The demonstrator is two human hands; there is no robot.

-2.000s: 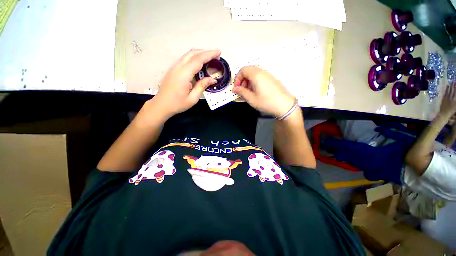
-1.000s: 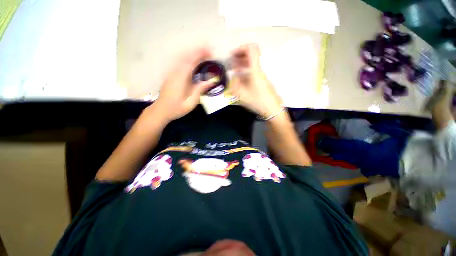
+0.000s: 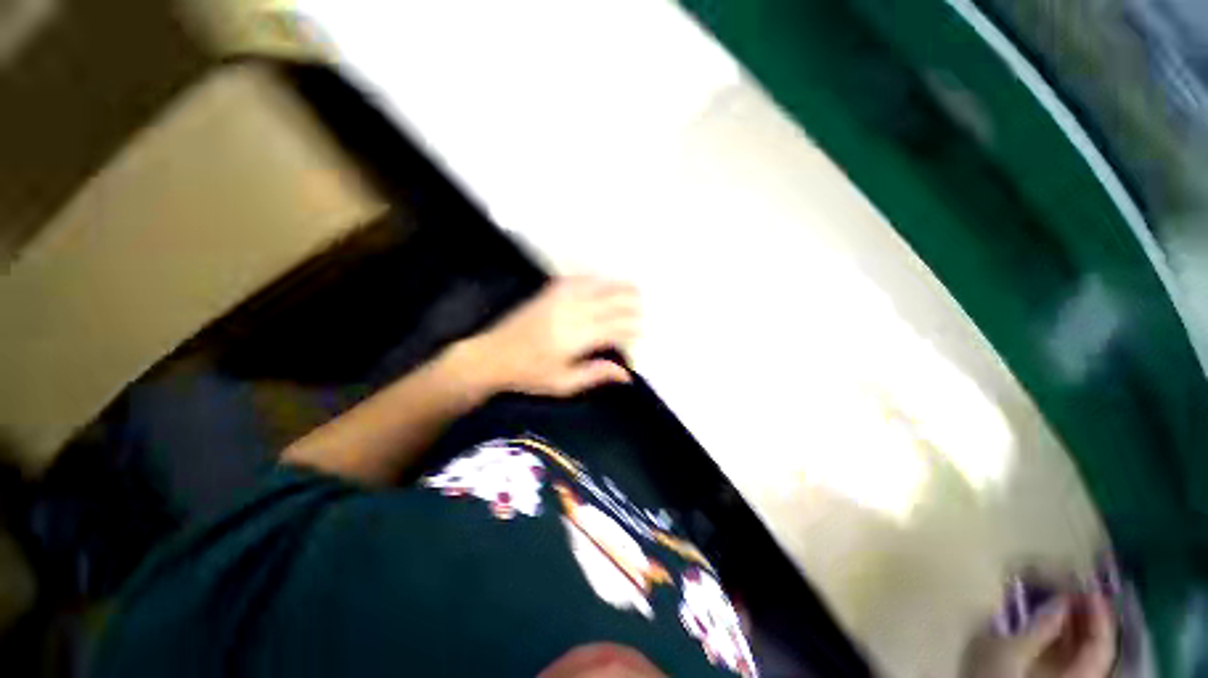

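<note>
The frame is blurred. My left hand (image 3: 576,338) rests at the bench edge with its thumb apart from the fingers, and nothing shows in it. At the lower right, cut by the frame's edge, a hand that looks like my right hand (image 3: 1053,638) is at a dark purple housing (image 3: 1023,603). Blur hides whether its fingers grip the housing. The small label sheet does not show.
The long pale bench (image 3: 768,384) runs from upper left to lower right, with bright sheets or glare on it. A green conveyor belt (image 3: 927,199) curves along its far side. Brown cardboard (image 3: 199,212) stands on the left, beyond a dark gap.
The view has swung left. My left hand has let go of the housing and lies at the bench edge. My right hand has moved away from it, far to the right.
</note>
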